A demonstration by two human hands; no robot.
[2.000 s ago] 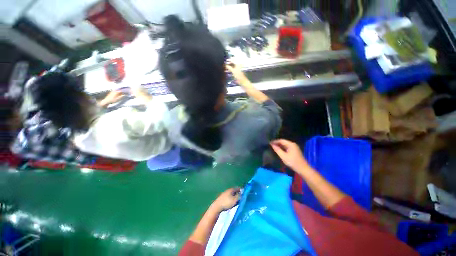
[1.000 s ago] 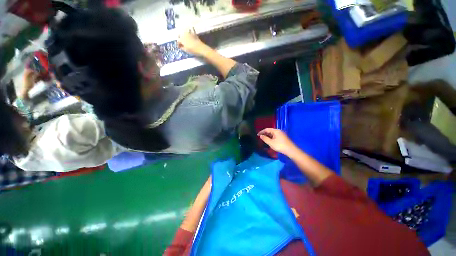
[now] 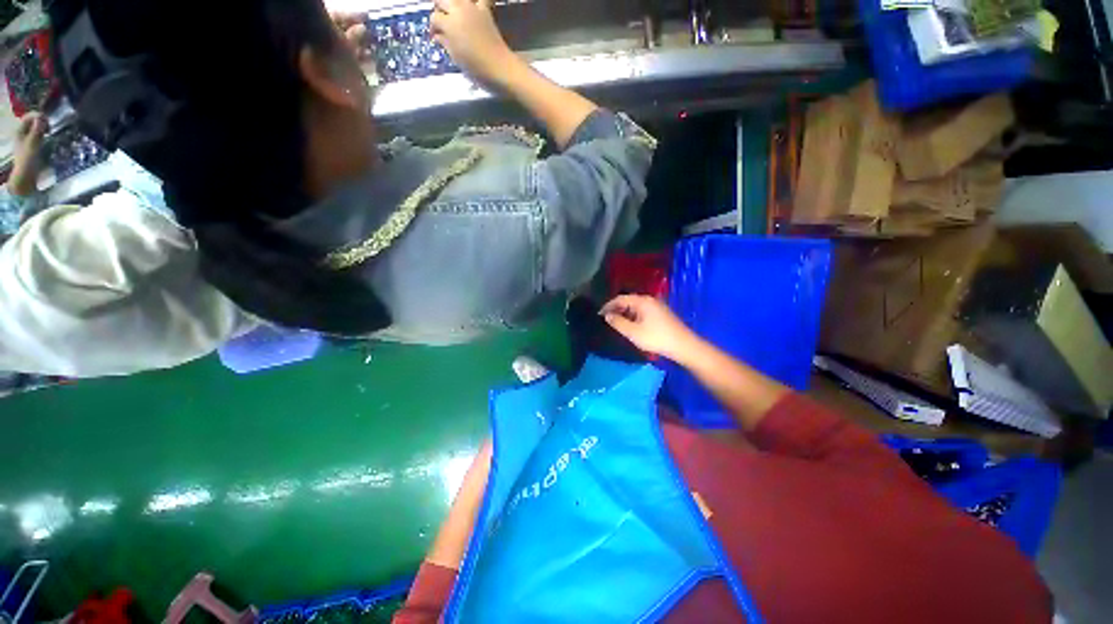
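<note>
My right hand (image 3: 643, 326) is in front of me, beside the upright blue tray (image 3: 751, 305). Its thumb and fingertips are close together; whether they pinch something tiny cannot be told. The blue apron (image 3: 574, 500) with white lettering hangs over my front. My left forearm shows at the apron's left edge, but the apron hides my left hand. A small pale object (image 3: 529, 368) shows just above the apron's top edge; what it is cannot be told.
A person in a grey denim jacket (image 3: 470, 244) works at the metal-railed line (image 3: 586, 76) over a speckled board (image 3: 409, 46). Another person's white sleeve (image 3: 110, 287) is at left. Flattened cartons (image 3: 873, 171), a blue tray with papers (image 3: 897, 61) and a parts tray (image 3: 1037, 494) are at right.
The view has moved closer to the denim-jacketed person. My left hand, seen beside the apron two seconds ago, is now hidden. My right hand remains raised with fingertips close together.
</note>
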